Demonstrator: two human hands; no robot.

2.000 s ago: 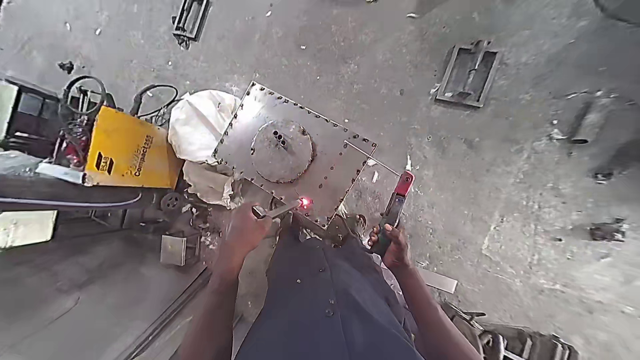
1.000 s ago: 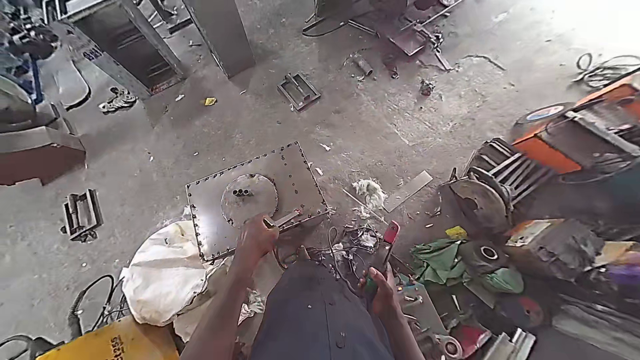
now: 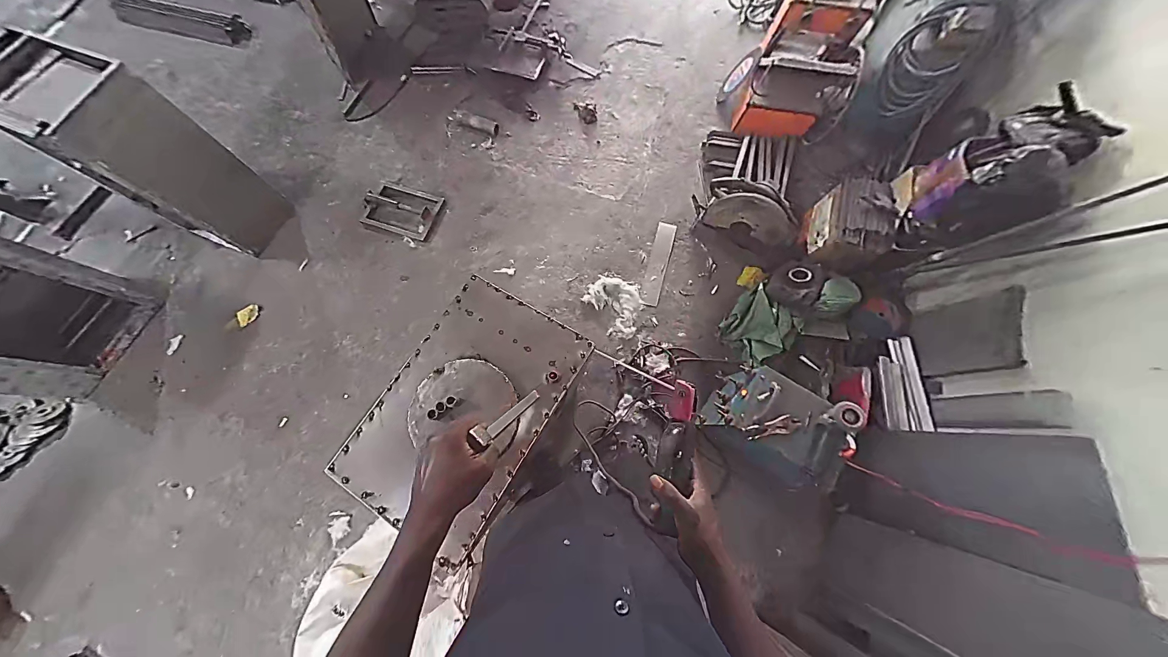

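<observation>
My left hand [image 3: 453,470] grips a short metal tool [image 3: 507,420], perhaps a hammer, above a square metal plate [image 3: 388,438]. Bolts or holes line the plate's edges. On the plate lies a round metal disc [image 3: 470,383] with several small dark round openings. A small reddish spot shows near the plate's right corner. In my right hand [image 3: 686,511] is a welding electrode holder [image 3: 681,415] with a red head and a dark handle. A thin welding rod [image 3: 630,368] reaches from it to the plate's right corner.
Cables and scraps [image 3: 639,438] lie right of the plate, beside a bluish metal box [image 3: 776,420]. Farther right are a green cloth [image 3: 762,324] and metal sheets [image 3: 985,484]. An orange machine [image 3: 776,109] stands at the back. A white sack [image 3: 351,584] lies at lower left; a small metal frame [image 3: 403,212] is ahead.
The view has turned strongly to the right. The electrode holder stays in my right hand and the metal tool in my left. The red glow on the plate has dimmed since the oldest frame.
</observation>
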